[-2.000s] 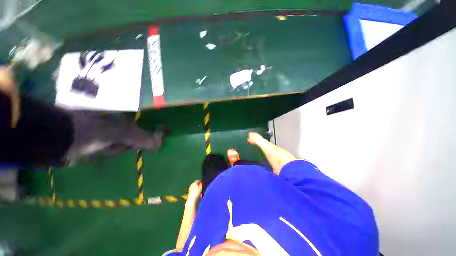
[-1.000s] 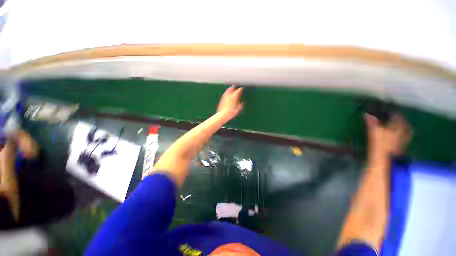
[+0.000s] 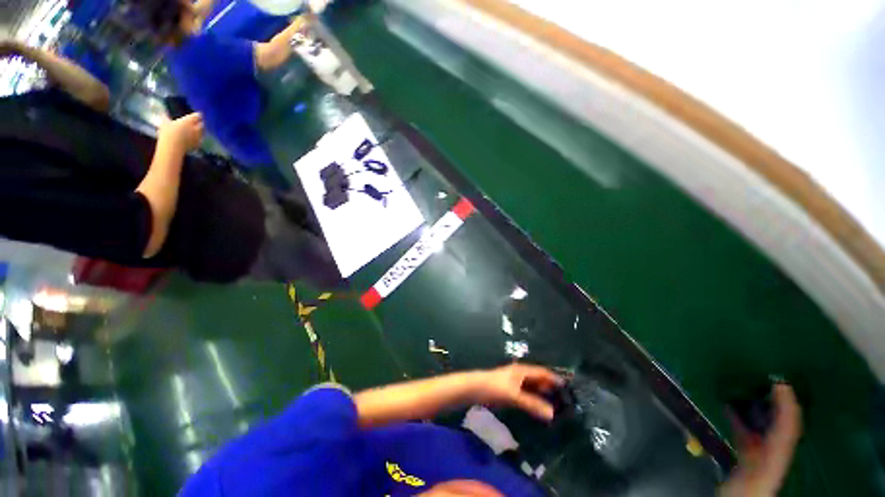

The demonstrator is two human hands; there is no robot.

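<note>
My left hand (image 3: 524, 386) is over the green bench (image 3: 466, 320), fingers curled beside a blurred dark thing at the fingertips; I cannot tell if it is gripped. My right hand (image 3: 774, 437) is at the lower right, beyond the bench edge, around a dark object (image 3: 749, 412), perhaps a black power adapter, blurred. A white work mat (image 3: 364, 243) lies farther left on the bench. Black adapters (image 3: 335, 184) with coiled cords lie on it.
A white divider strip with red ends (image 3: 417, 254) lies beside the mat. A person in dark clothes (image 3: 194, 218) stands by the bench at left; another in blue (image 3: 221, 87) is farther back. Small white pieces dot the bench. A large white surface with a tan edge (image 3: 699, 121) curves across the upper right.
The view has turned, so the bench now runs diagonally. My left hand has come back over the bench from the green strip beyond it. My right hand is still beyond the bench edge with the dark object.
</note>
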